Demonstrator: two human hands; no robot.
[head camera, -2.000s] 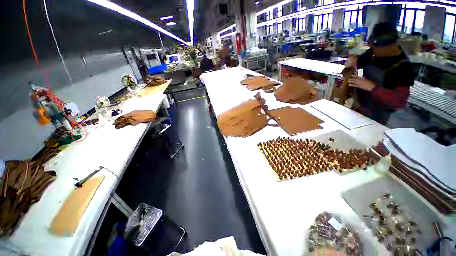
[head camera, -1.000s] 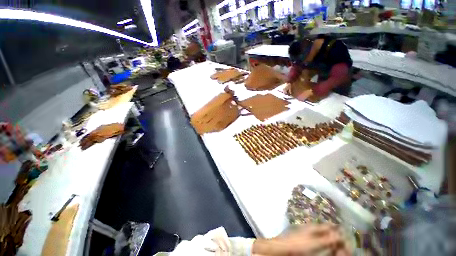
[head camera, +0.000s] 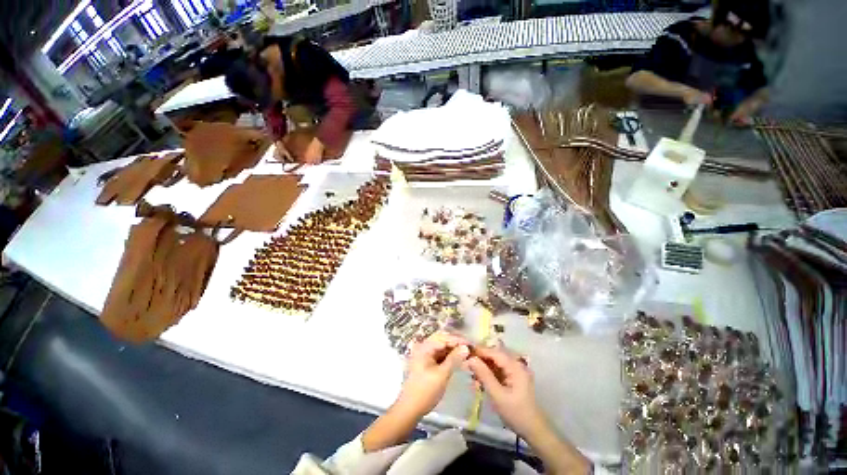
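My left hand (head camera: 430, 368) and my right hand (head camera: 502, 378) meet over the near edge of the bench, fingertips together on a small dark fitting (head camera: 468, 351), mostly hidden by the fingers. A heap of fittings (head camera: 418, 311) lies just beyond my left hand. More loose fittings (head camera: 455, 235) lie behind it. A crumpled clear plastic bag (head camera: 585, 264) with fittings lies beyond my right hand. Brown-and-gold fittings (head camera: 302, 255) stand in tight rows to the left. Many fittings (head camera: 697, 390) cover a board on the right. A yellow tape strip (head camera: 479, 399) runs beneath my hands.
Brown leather panels (head camera: 160, 269) lie at the left. White-topped layered panels (head camera: 441, 139) stand behind. Leather straps (head camera: 571, 153) and a white box-shaped device (head camera: 667, 174) are at the back right. One person (head camera: 302, 93) works across the bench, another person (head camera: 710, 65) farther right.
The view has swung right, away from the aisle. Both hands are now in view, together at a small fitting; a second ago one blurred hand reached over the bench.
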